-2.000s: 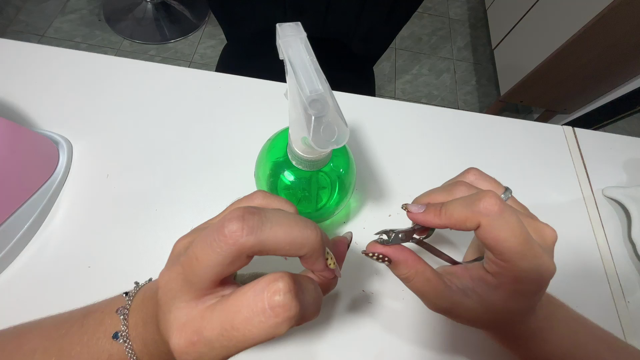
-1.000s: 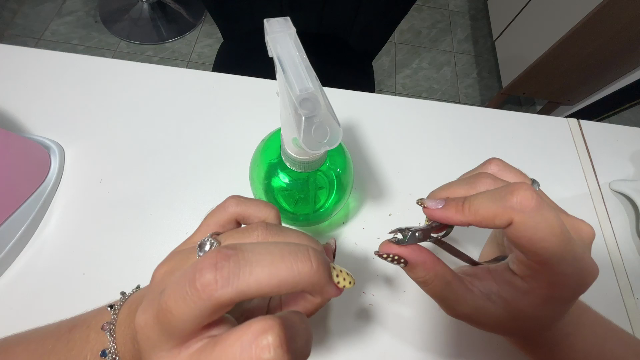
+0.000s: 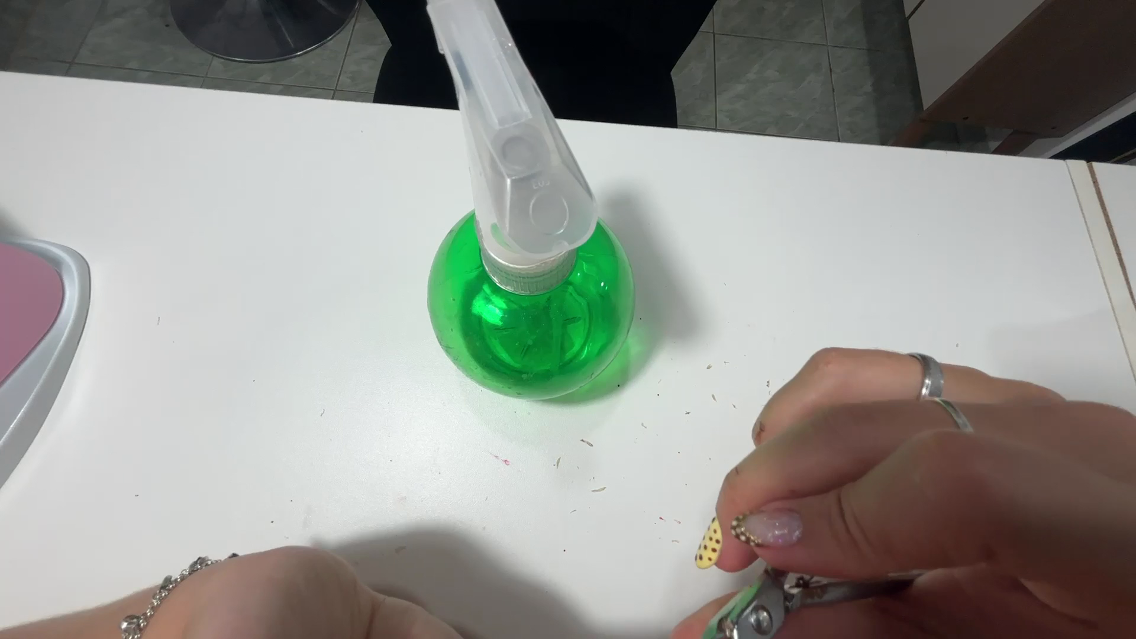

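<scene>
In my right hand (image 3: pixel 914 497), at the lower right, a small pair of metal nippers (image 3: pixel 763 612) is held between the fingers; the tips run toward the bottom edge, with something green at the jaws. My left hand (image 3: pixel 275 595) lies low at the left, back of the wrist showing, its fingers cut off by the frame, so what it holds cannot be seen. Beyond both hands stands a round spray bottle (image 3: pixel 532 328) of green liquid with a clear plastic trigger head. A chain bracelet (image 3: pixel 164 595) circles my left wrist.
Small clippings (image 3: pixel 599 489) are scattered over the white tabletop (image 3: pixel 266 266). A pink and silver device (image 3: pixel 44 328) sits at the left edge. Past the table's far edge are a person's dark clothing (image 3: pixel 550 62), a round metal chair base (image 3: pixel 262 27) and floor tiles.
Both hands are lower in the view. The left hand has turned, and its fingers have gone out of sight. The nippers have come down in my right hand, and their jaws now point toward the bottom edge.
</scene>
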